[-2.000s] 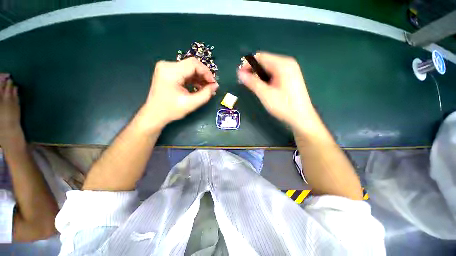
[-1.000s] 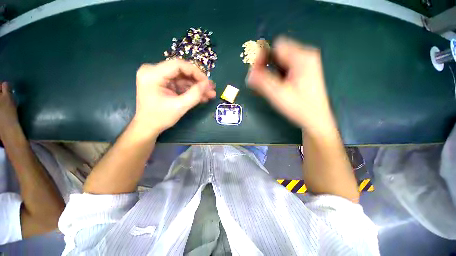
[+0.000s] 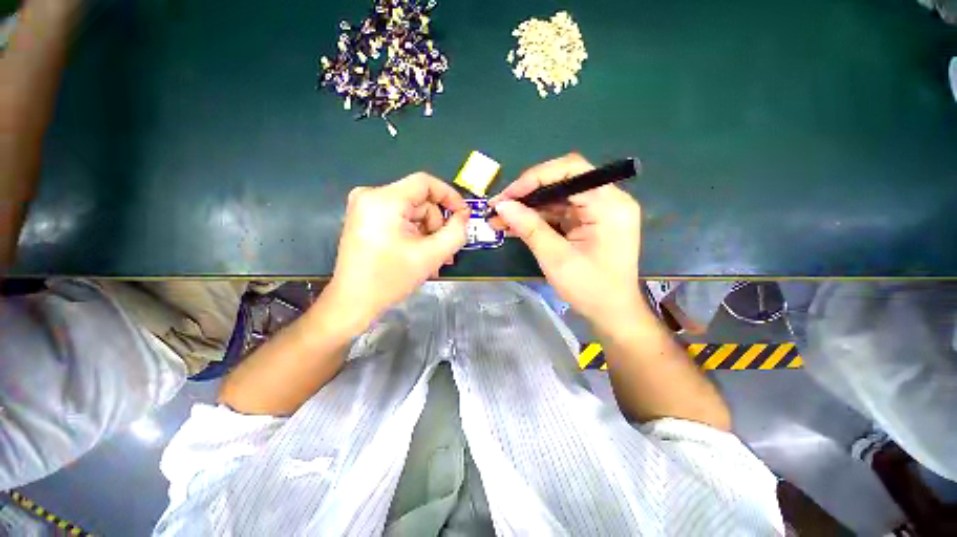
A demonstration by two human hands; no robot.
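The small blue-and-white device housing lies near the bench's front edge, partly covered by my fingers. A yellow-and-white battery block lies at its upper edge. My right hand grips a slim black pen-like tool, its tip over the housing. My left hand is at the housing's left side with thumb and fingertips close together; whether it holds a tiny part or the housing cannot be seen.
A loose dark pile of small wired components lies at the upper left, a pale pile of small cream pieces to its right. Another person's arm reaches over the green bench at far left. Yellow-black tape marks the floor.
Both hands have come down and together over the housing. The black tool now points at it. The view has tilted down, and the neighbour's arm has come further over the bench.
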